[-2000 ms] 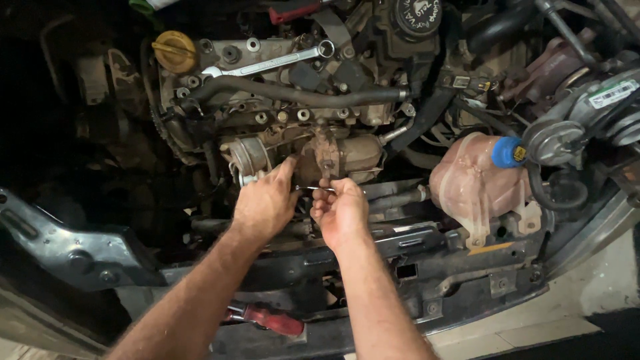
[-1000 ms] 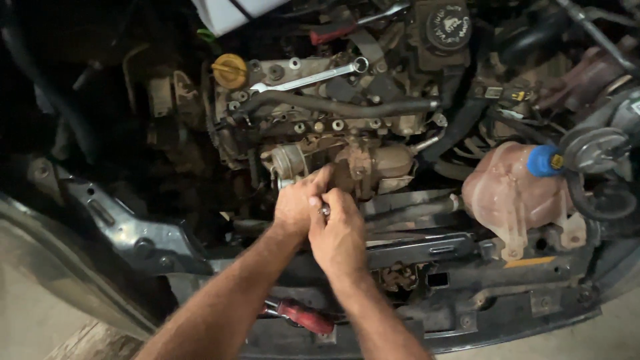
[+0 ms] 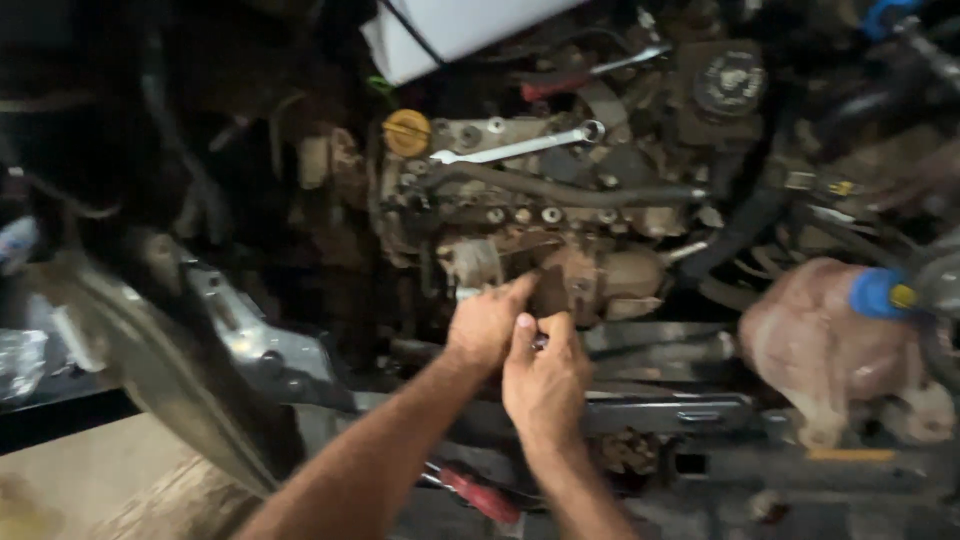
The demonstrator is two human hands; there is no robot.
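Note:
My left hand (image 3: 487, 319) reaches to the rusty metal housing (image 3: 622, 277) at the front of the car engine, its index finger extended toward the housing's left part. Its other fingertips are hidden. Close beside it, my right hand (image 3: 551, 364) is closed around a small metal tool (image 3: 539, 341), of which only a shiny end shows between thumb and finger; its kind cannot be told. A combination wrench (image 3: 521, 146) lies across the engine top, right of the yellow oil filler cap (image 3: 406, 133).
A red-handled tool (image 3: 559, 86) lies behind the wrench. Another red-handled tool (image 3: 480, 495) rests on the front crossmember (image 3: 675, 420). The coolant tank (image 3: 832, 337) with its blue cap stands at right. A white object (image 3: 465, 34) sits at the back.
My right hand has turned and closed more fully around the small tool, which showed as a thin shaft between my hands two seconds ago. The view has shifted left.

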